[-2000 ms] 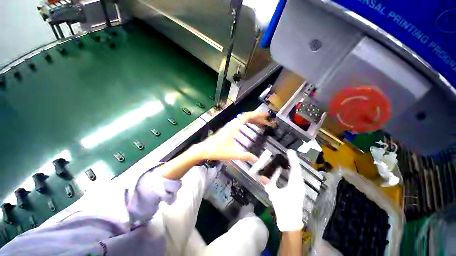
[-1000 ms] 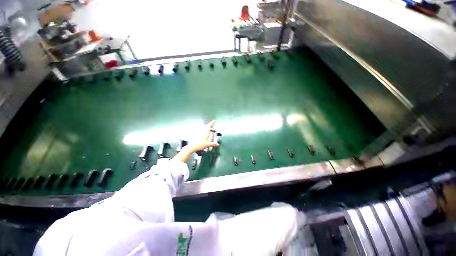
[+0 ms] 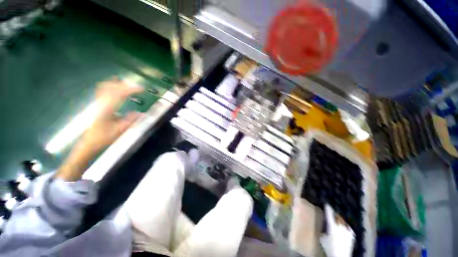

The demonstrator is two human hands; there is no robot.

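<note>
My bare left hand [image 3: 109, 114] is over the near edge of the green conveyor belt [image 3: 75, 70], fingers apart and holding nothing. My gloved right hand [image 3: 339, 233] is blurred at the lower right, over the parts tray [image 3: 370, 201] with rows of black plastic parts [image 3: 331, 175]; its fingertips are unclear, so I cannot tell whether it grips a part. The white-and-black printing jig [image 3: 236, 142] sits on the grooved machine table [image 3: 201, 120], with no hand on it.
The red emergency stop button [image 3: 302, 38] is on the grey machine head above the table. Small fittings [image 3: 135, 100] lie near the belt's edge, and black parts [image 3: 20, 183] stand at far left. Brown dividers [image 3: 396, 130] and a green bin [image 3: 399, 201] are on the right.
The view has swung from the belt back to the machine and tray. My left hand has come back from the row of black parts on the belt. My right hand now shows at the tray.
</note>
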